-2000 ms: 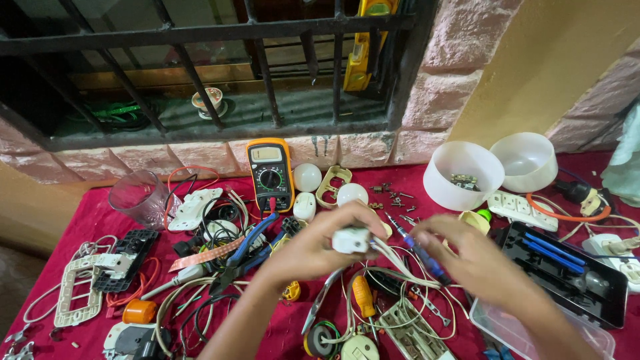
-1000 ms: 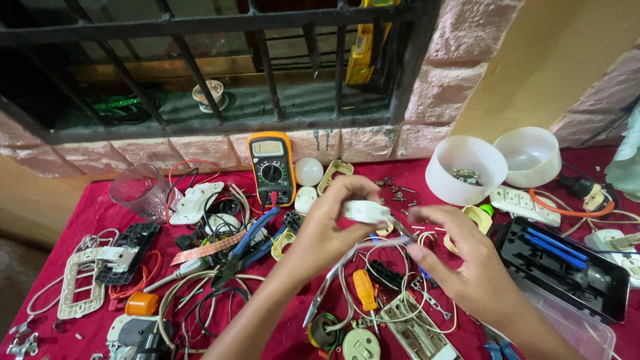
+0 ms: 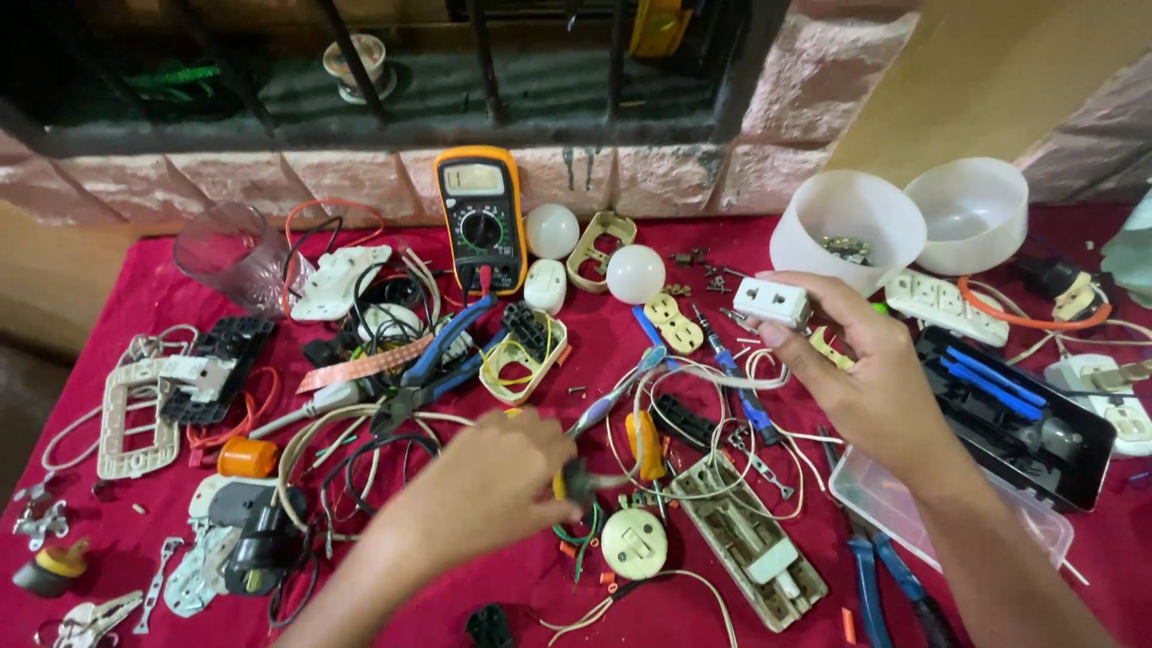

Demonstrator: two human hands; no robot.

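My right hand [image 3: 868,373] holds a small white outlet socket [image 3: 771,302] between thumb and fingers, its two-slot face toward me; a white cable runs from near it to the left. At centre, my left hand [image 3: 495,472] has its fingers on a dark and yellow plug [image 3: 576,482]; the fingertips are partly hidden. A toothbrush [image 3: 616,391] lies just above that hand. Below it is a round cream switch [image 3: 634,544]. A blue-handled screwdriver [image 3: 738,382] and an orange-handled screwdriver [image 3: 644,445] lie between the hands.
A yellow multimeter [image 3: 481,220] leans on the wall at the back. Blue-handled pliers [image 3: 441,360] lie on wires at left. White plastic bowls [image 3: 848,225] stand back right, near a black tray [image 3: 1017,418] and a clear lid [image 3: 954,504]. Another pair of pliers [image 3: 886,576] lies front right.
My hands were close together around the white socket; now they are apart. My left hand has moved down to the dark and yellow plug, and the socket is in my right hand.
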